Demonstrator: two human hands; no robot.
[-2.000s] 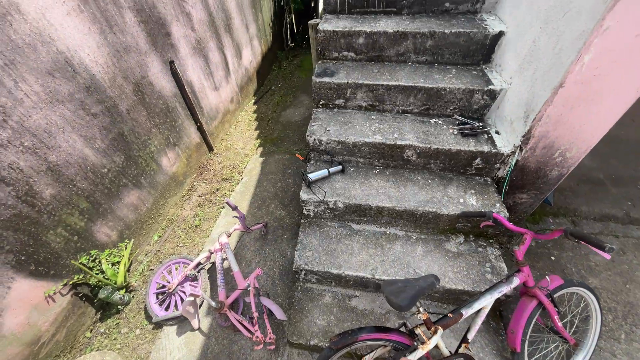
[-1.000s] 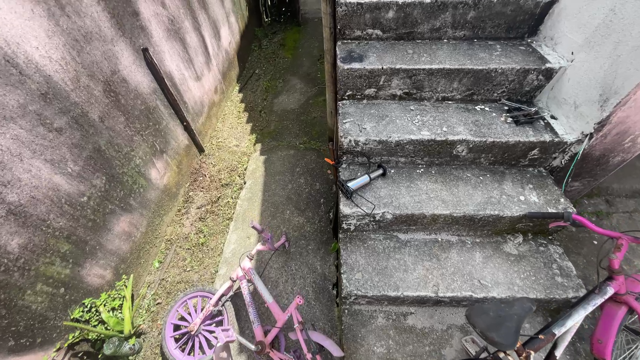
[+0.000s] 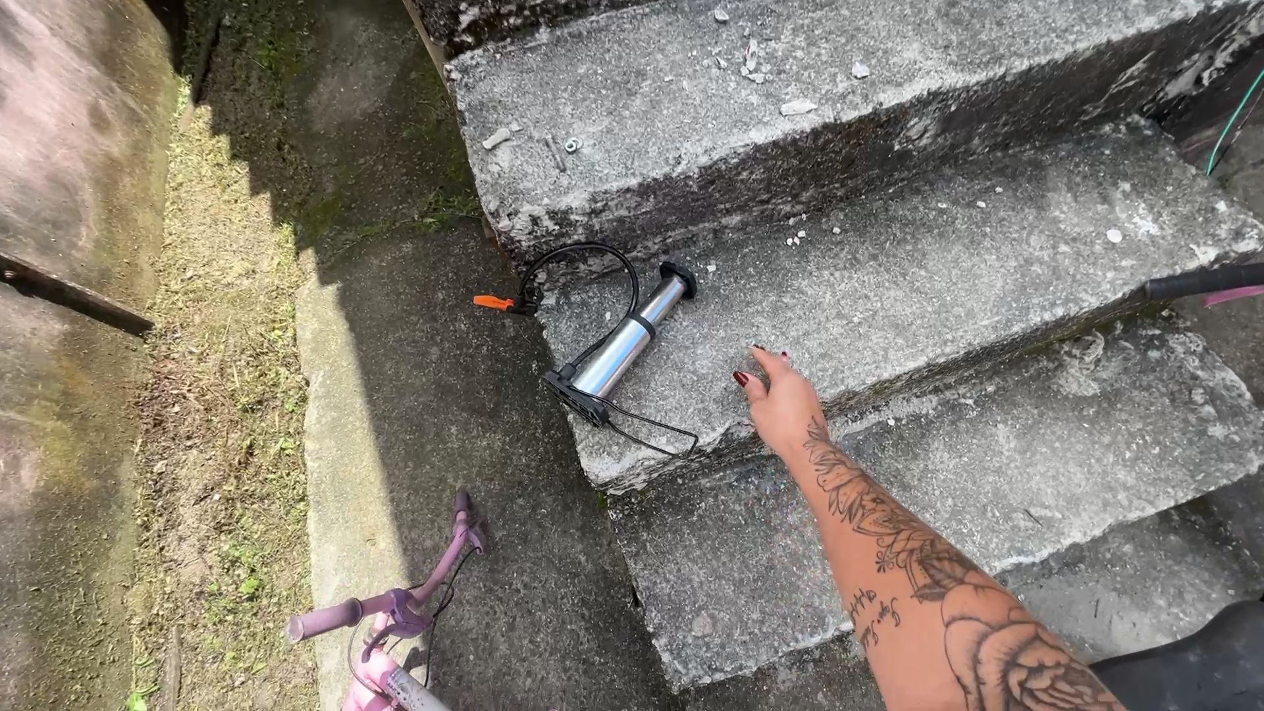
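Note:
My right hand point(image 3: 783, 400) reaches in from the lower right over a concrete step, empty, with thumb and fingers apart. To its left, a silver and black bicycle floor pump point(image 3: 624, 351) lies on its side at the left end of that step. The pump's black hose loops up behind it and ends in an orange lever point(image 3: 493, 302) that juts past the step's edge. A bent wire foot bracket point(image 3: 657, 434) sticks out from the pump's base. A gap separates my right hand from the pump. My left hand is out of view.
The handlebar of a small pink bicycle point(image 3: 380, 612) stands at the lower left. A black saddle point(image 3: 1195, 657) and a black handlebar grip point(image 3: 1200, 283) show at the right. Paint chips and a small nut point(image 3: 573, 144) lie on the concrete step above. A stained wall point(image 3: 69, 474) runs along the left.
My right hand has come into view over the step beside the pump. The view has moved much closer to the steps. The pump still lies at the step's left end.

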